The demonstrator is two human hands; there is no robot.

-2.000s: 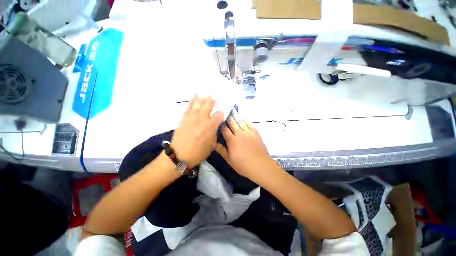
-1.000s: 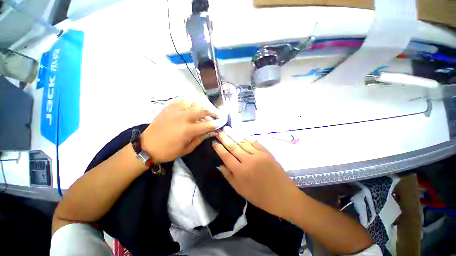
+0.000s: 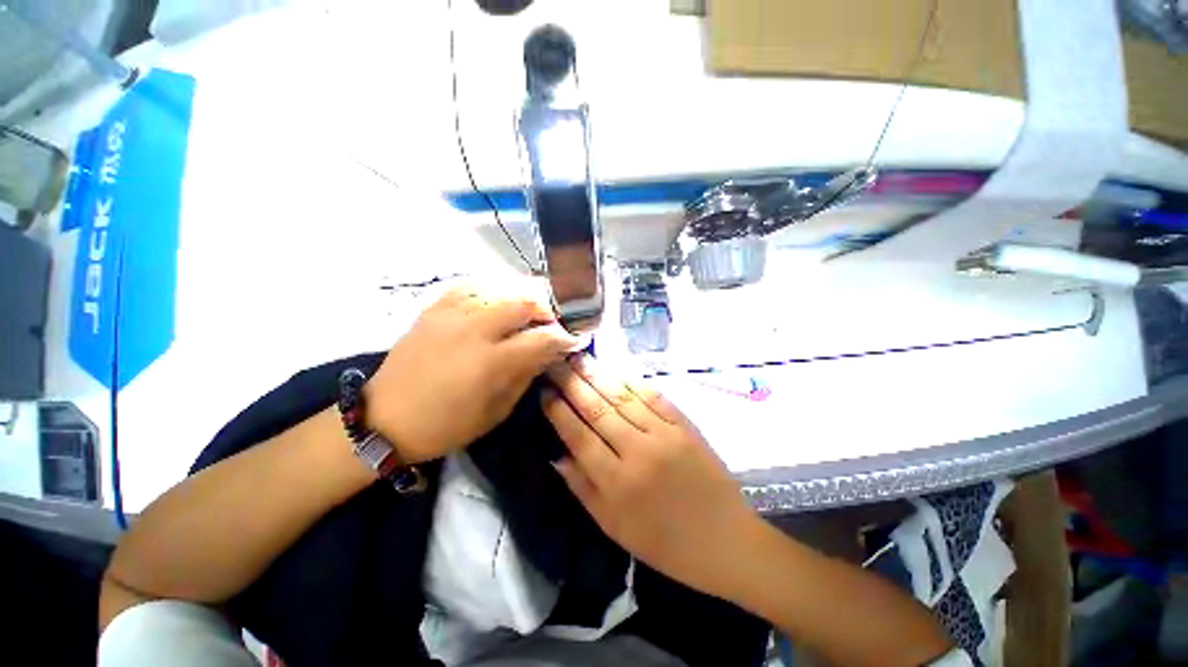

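My left hand (image 3: 463,371), with a beaded bracelet on the wrist, pinches the edge of the fabric just in front of the needle area. My right hand (image 3: 638,450) lies flat-fingered on the same edge, its fingertips beside the left ones. The black fabric panel (image 3: 339,547) hangs from the table edge into my lap. A white fabric panel (image 3: 482,554) shows between its folds. The sewing machine (image 3: 625,170) stands above my hands. The needle and the fabric edge at it are mostly hidden by the machine head and my fingers.
Small pink and blue snips (image 3: 756,390) lie right of my hands. A white-handled tool (image 3: 1062,266) lies farther right. A ruler (image 3: 899,477) runs along the front edge. A cardboard box (image 3: 1036,573) with patterned cloth stands below right. Cardboard (image 3: 860,42) lies at the back.
My hands and the fabric edge have come close under the machine head. The view has moved nearer to the machine. Both hands keep hold of the fabric.
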